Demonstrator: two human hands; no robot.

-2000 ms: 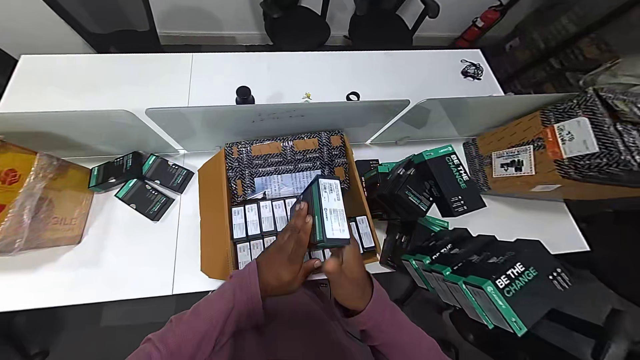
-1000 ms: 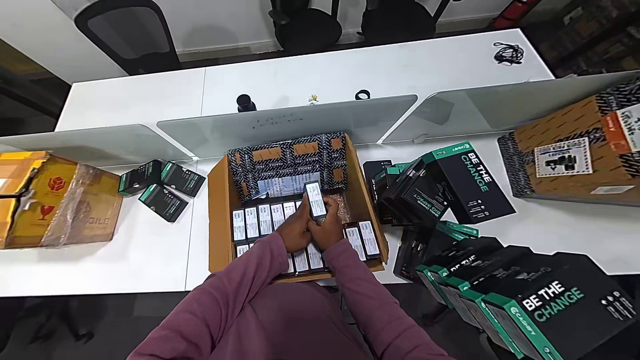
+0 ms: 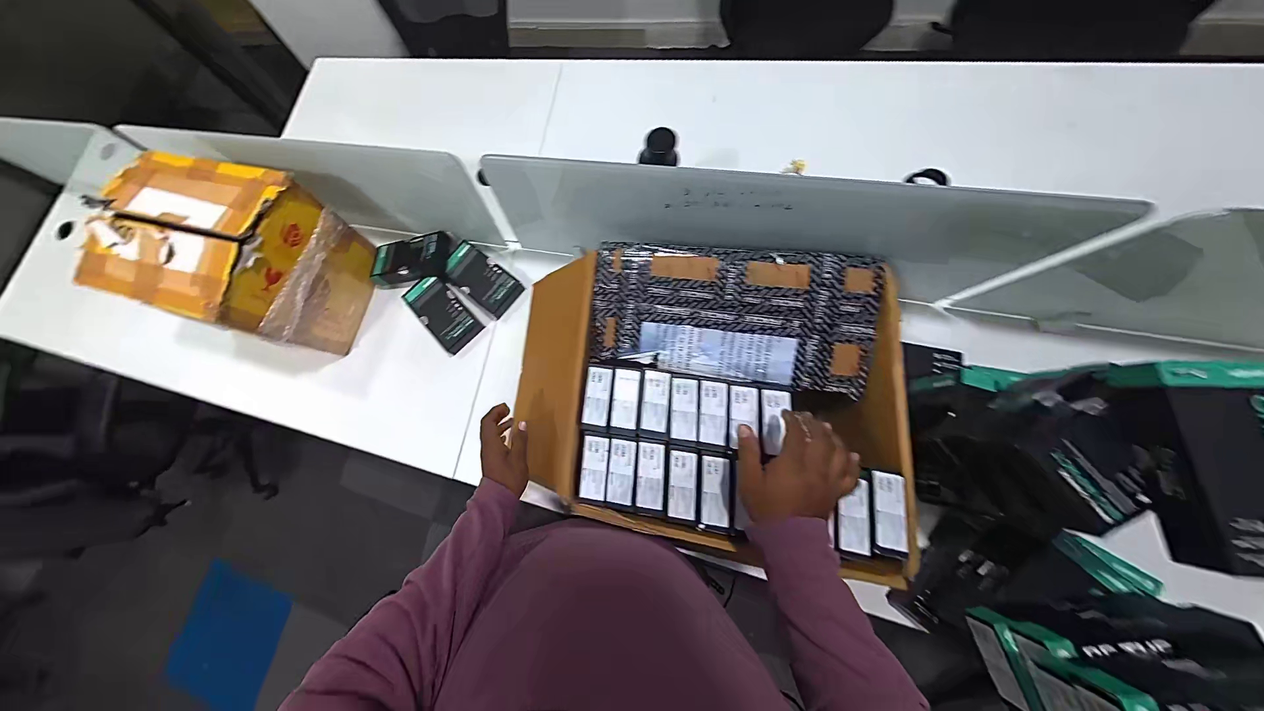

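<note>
An open cardboard carton (image 3: pixel 550 370) stands on the white desk in front of me, its lid flap upright with black printed tape. Two rows of small black boxes with white labels (image 3: pixel 655 403) stand inside. My right hand (image 3: pixel 798 466) is over the carton's right part, its fingers on a small labelled box (image 3: pixel 775 420) at the right end of the back row; it hides some front-row boxes. My left hand (image 3: pixel 505 449) is just outside the carton's left wall, fingers apart, holding nothing. More labelled boxes (image 3: pixel 889 512) stand at the front right corner.
Three small black-and-green boxes (image 3: pixel 442 314) lie left of the carton, beside a taped yellow-brown carton (image 3: pixel 212 247). Black-and-green packages (image 3: pixel 1185 464) are heaped at the right. A glass divider (image 3: pixel 790 212) runs behind the carton; a black cylindrical object (image 3: pixel 660 146) stands beyond it.
The small box that both hands held is now in the back row under my right hand. My left hand has let go and moved left, out of the carton. The view has swung left.
</note>
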